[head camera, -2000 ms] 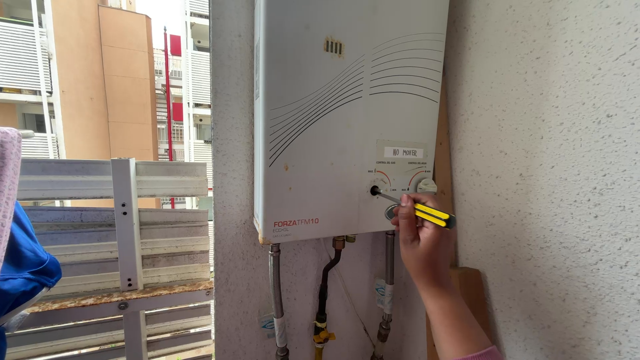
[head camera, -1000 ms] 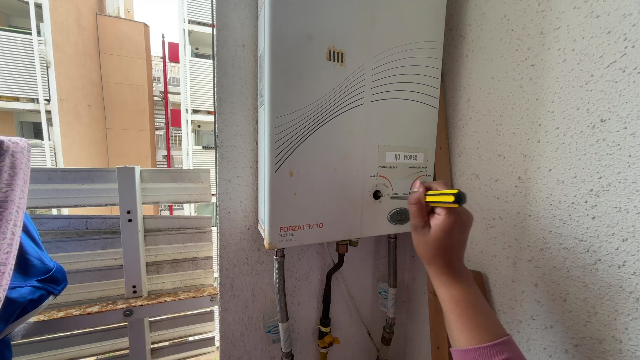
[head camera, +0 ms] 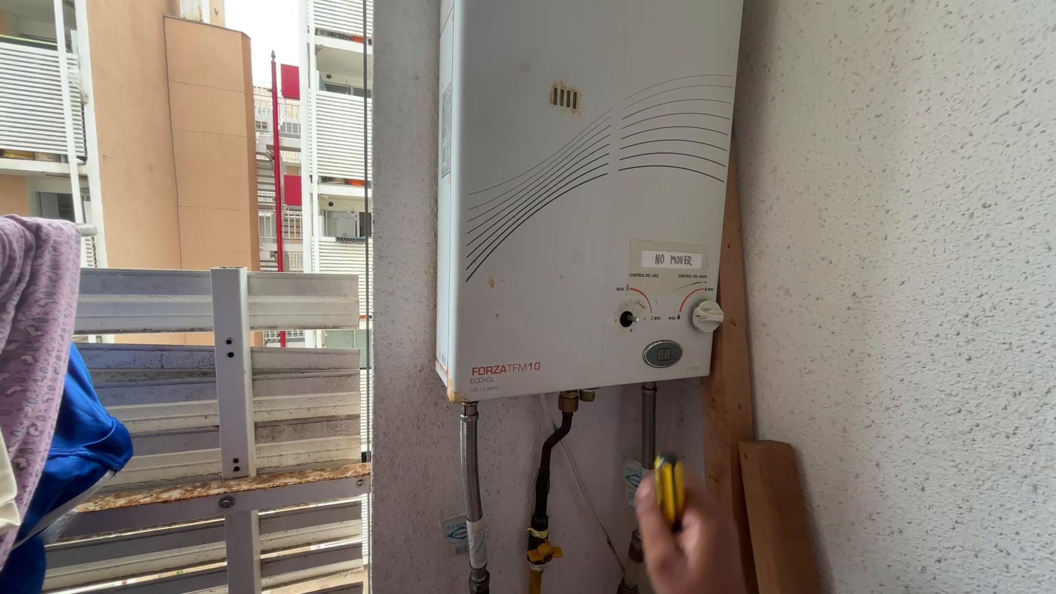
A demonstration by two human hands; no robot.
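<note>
My right hand (head camera: 691,536), blurred at the lower right, holds a screwdriver by its yellow and black handle (head camera: 670,488); its shaft does not show. The hand is below a white wall-mounted gas water heater (head camera: 536,247), in front of the right braided hose (head camera: 649,417). On the heater's lower right, a bare metal control stem (head camera: 629,318) stands in a dark round hole without a knob. A white knob (head camera: 707,316) sits to its right, above a small oval display (head camera: 662,354). My left hand is out of view.
A black pipe with a yellow valve (head camera: 544,551) and a left braided hose (head camera: 470,462) hang under the heater. Wooden boards (head camera: 775,511) lean at the rough white wall (head camera: 899,247). On the left are a slatted metal railing (head camera: 235,371) and hanging pink and blue cloths (head camera: 82,437).
Two seconds ago the screwdriver's shaft was at the control hole. My right hand has since drawn back from the heater's face and moved down below it, still holding the screwdriver.
</note>
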